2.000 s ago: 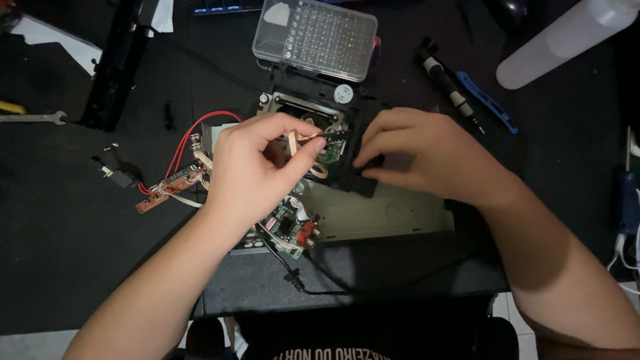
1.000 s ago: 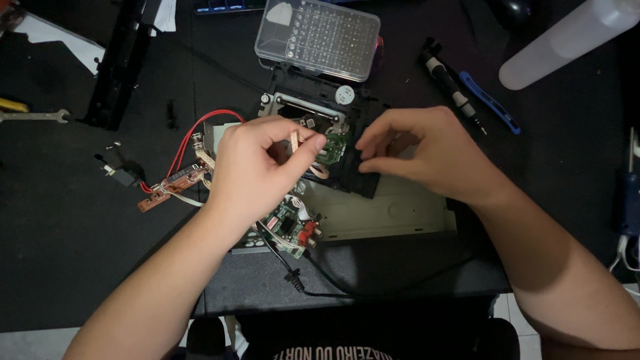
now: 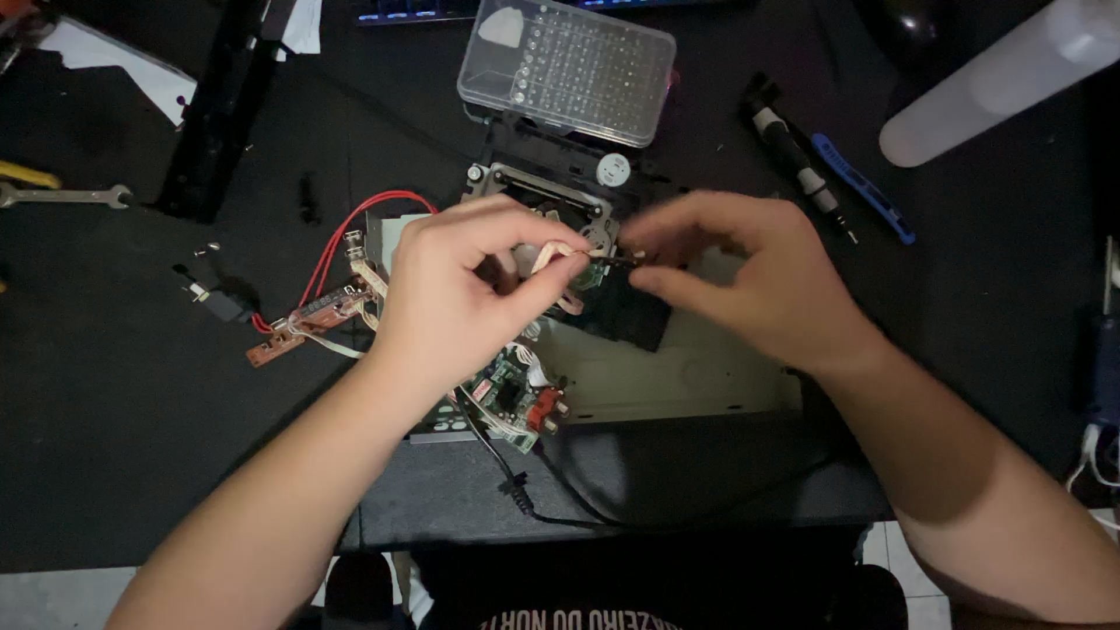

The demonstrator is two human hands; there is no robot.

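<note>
My left hand (image 3: 490,289) pinches a light-coloured wire bundle (image 3: 553,252) between thumb and fingertips, above a black optical disc drive mechanism (image 3: 542,197). Close to its fingertips, my right hand (image 3: 744,262) is blurred, with thumb and fingers around a small dark piece (image 3: 621,261); whether it grips the piece is unclear. Part of a green circuit board (image 3: 588,276) shows under the hands. The mechanism lies over a pale metal tray (image 3: 700,372). Nearer me, another green circuit board (image 3: 507,394) carries red connectors (image 3: 544,409) and white wires.
A clear plastic case (image 3: 577,70) stands behind the mechanism. To the right lie a screwdriver (image 3: 801,166), a blue-handled tool (image 3: 862,188) and a translucent bottle (image 3: 989,87). A brown circuit strip (image 3: 306,324) with red wires, a wrench (image 3: 66,196) and a black cable (image 3: 569,522) are also about.
My right hand has moved left, its fingers now beside my left fingertips. My left hand has stayed in place with the wire bundle.
</note>
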